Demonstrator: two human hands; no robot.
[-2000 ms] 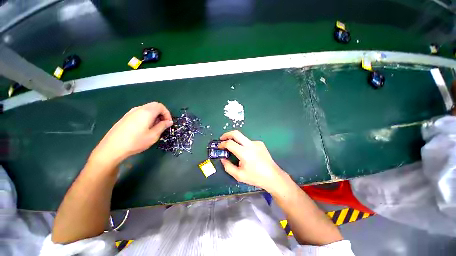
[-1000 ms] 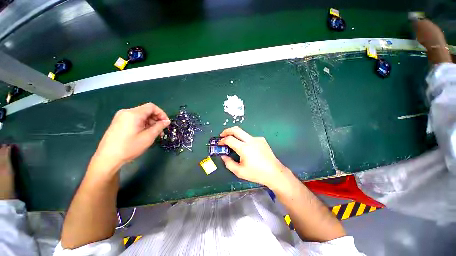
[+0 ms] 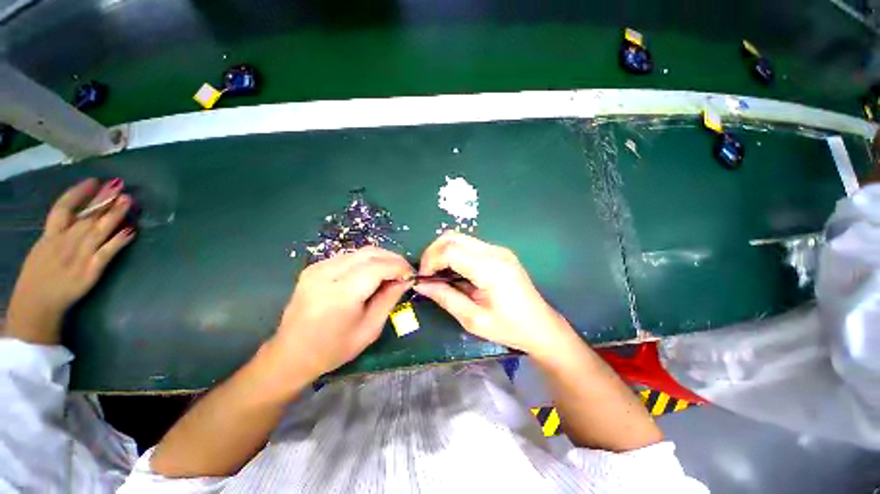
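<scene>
My left hand [image 3: 338, 301] and my right hand [image 3: 494, 289] meet fingertip to fingertip in front of me. My right hand holds a dark electronic unit [image 3: 419, 287], mostly hidden by the fingers. My left fingertips pinch a tiny dark component [image 3: 413, 279] against it; its shape is unclear. A yellow-edged silver-white battery [image 3: 405, 319] lies just below the fingertips. The tangled dark pile of small wired components [image 3: 357, 224] is beyond my left hand, which covers its near edge. The heap of tiny white pads [image 3: 458, 200] is beyond my right hand.
A pale rail [image 3: 386, 112] separates the green bench [image 3: 241, 183] from the conveyor [image 3: 415, 68], which carries spaced dark units with batteries. Another unit [image 3: 729, 150] is by the rail at right. Another person's hand [image 3: 72, 253] rests at left; a sleeve [image 3: 854, 280] is at right.
My left hand has moved right from the dark pile to the unit at my right fingertips. Another person's hand has come onto the bench at left; the reaching arm at right has drawn back.
</scene>
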